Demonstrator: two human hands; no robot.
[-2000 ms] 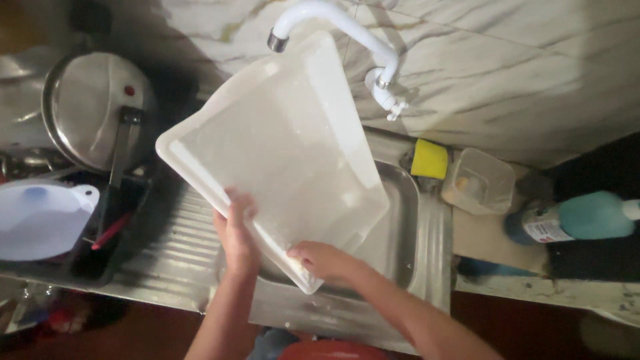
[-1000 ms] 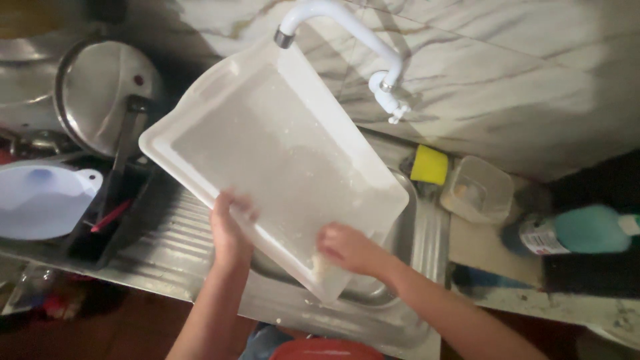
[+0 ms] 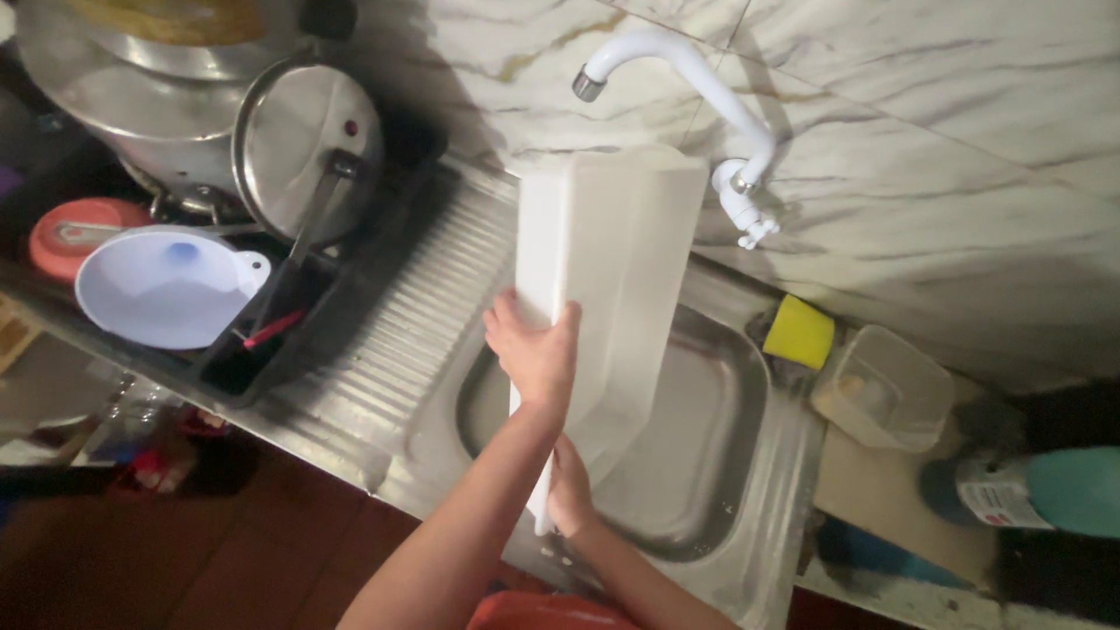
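A white rectangular plastic tub (image 3: 643,262) stands tipped on its side over the stainless steel sink basin (image 3: 700,455), its long rim toward the left. My left hand (image 3: 538,350) grips that rim about midway along, thumb on one side and fingers on the other. Lower down, my right hand (image 3: 569,490) is against the near end of the tub; its fingers are partly hidden, so whether it holds anything else cannot be seen. Above the tub arches a white faucet (image 3: 713,96) with a metal tip, and no water shows coming from it.
Left of the ribbed drainboard (image 3: 411,297), a black dish rack (image 3: 236,389) holds a metal pot (image 3: 166,149), a round lid (image 3: 302,149) and a pale bowl (image 3: 157,293). Right of the basin are a yellow sponge (image 3: 800,332), a clear plastic container (image 3: 884,394) and a teal bottle (image 3: 1076,492).
The tub has turned from lying slanted with its broad face up to standing on its side. My right hand has moved from on the tub's face to its near end, beside my left forearm.
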